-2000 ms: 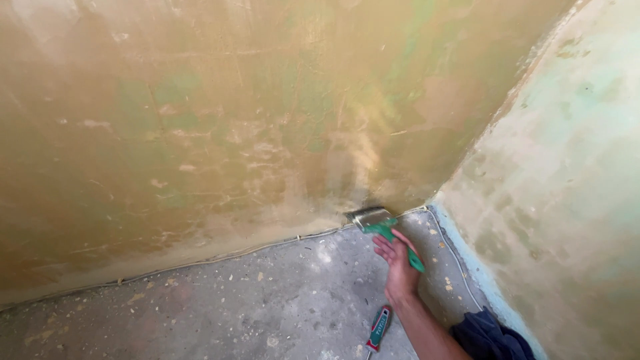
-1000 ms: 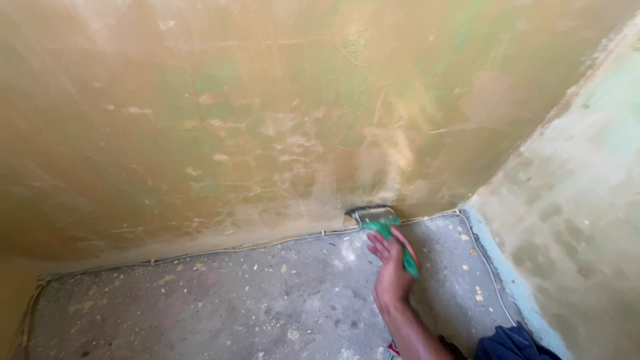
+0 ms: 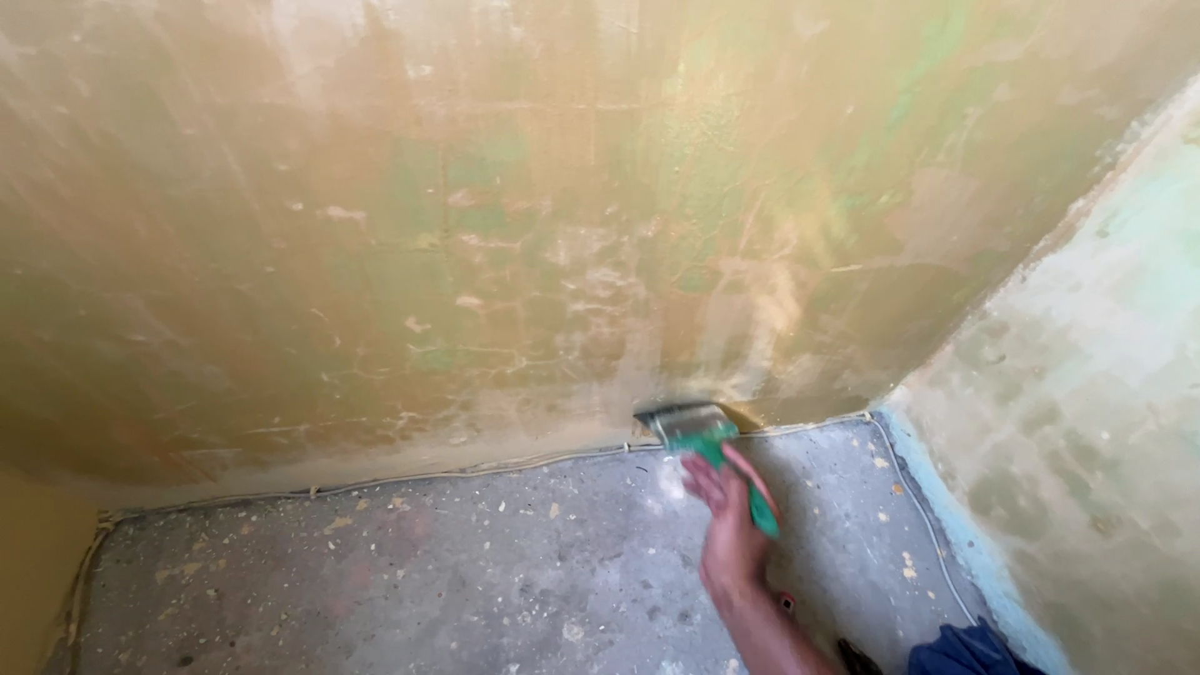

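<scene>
My right hand [image 3: 731,516] is closed around the green handle of a wide flat paintbrush [image 3: 689,427]. The brush's dark bristles lie against the bottom of the patchy tan and green wall [image 3: 581,291], just above the floor edge. Motion blurs the brush and fingers a little. A thin cable [image 3: 469,469] runs along the foot of this wall, right under the brush. My left hand is out of view.
The concrete floor [image 3: 469,562] is speckled with paint flecks. Another cable [image 3: 923,520] follows the foot of the pale right wall [image 3: 1078,422]. Dark blue cloth [image 3: 970,650] lies at the lower right. A small red and black object [image 3: 787,602] shows beside my forearm.
My right hand keeps its hold on the brush low on the wall. The red and black handle on the floor, plain two seconds ago, is now mostly hidden by my forearm.
</scene>
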